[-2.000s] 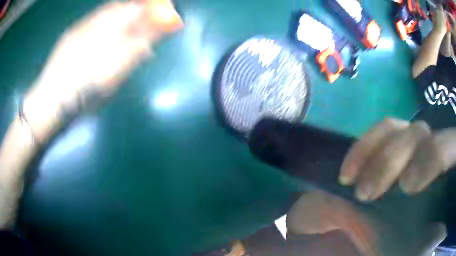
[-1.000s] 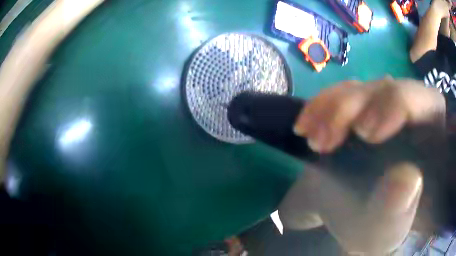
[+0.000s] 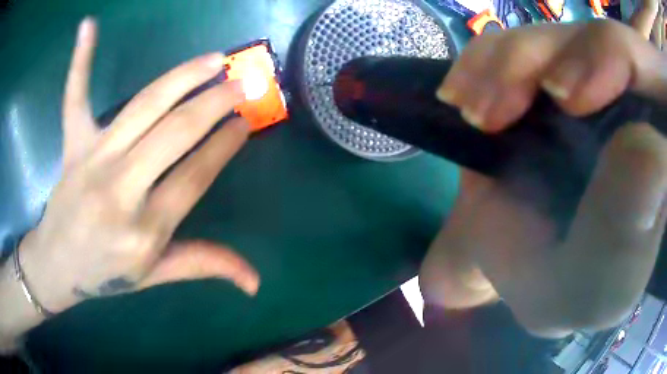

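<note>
My right hand (image 3: 556, 168) is closed around a thick black electric screwdriver (image 3: 417, 102). Its narrow end is over the round grey screw tray (image 3: 351, 139); the bit is not clearly visible. The tray shows rows of dark holes, with silvery screws denser at the upper right. My left hand (image 3: 139, 175) lies spread, palm down, with its fingertips on a device with a bright orange end (image 3: 265, 106) and a pale round centre. The rest of the device is hidden under the hand. The thumb points away to the right.
The shiny green work surface (image 3: 314, 234) has a curved front edge. Other black-and-orange units (image 3: 483, 21) lie at the top right, partly cut off. Part of another person's arm (image 3: 645, 16) shows at the top right corner. A white pointed piece (image 3: 413, 298) shows below the surface edge.
My left hand, mostly out of view a second ago, is now at the left on the orange-ended device. The tray and waiting units sit higher in the picture. My right hand still holds the screwdriver.
</note>
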